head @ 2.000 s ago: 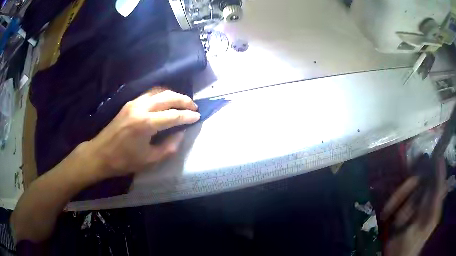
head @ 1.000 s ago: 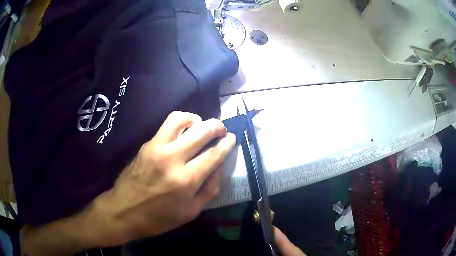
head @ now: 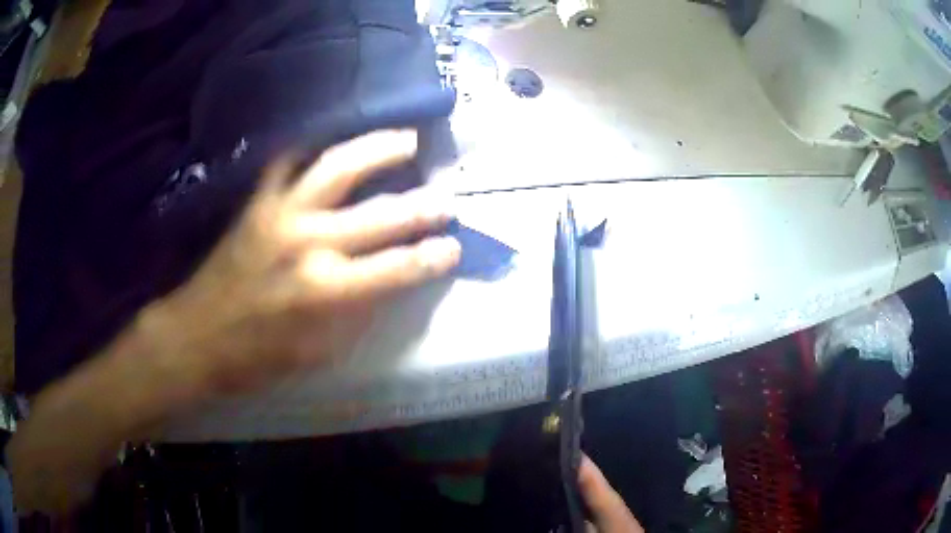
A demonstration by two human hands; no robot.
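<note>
The dark navy garment panel (head: pixel 115 229) lies over the left of the white table, its white logo blurred beside my left hand. My left hand (head: pixel 344 234) is blurred, with a narrow dark fabric end (head: pixel 485 253) at its middle fingertips and the index finger raised apart. My right hand (head: pixel 607 500), mostly cut off by the bottom edge, holds the long dark shears (head: pixel 566 302). Their blades look closed and point away from me, apart from the fabric end. A small dark pointed scrap (head: pixel 595 234) shows just right of the blades.
The presser foot area (head: pixel 448 68) is brightly lit beyond the panel. The off-white machine bed (head: pixel 647 115) spans the back, with metal fittings (head: pixel 886 125) at right. A ruler scale (head: pixel 469 387) runs along the table's front edge. A red basket (head: pixel 772 437) and clear plastic (head: pixel 871 338) are below right.
The shears were across the fabric end and now stand clear to its right, with a small separate scrap beside them. My left hand has moved left and up; the panel near it has shifted and bunched.
</note>
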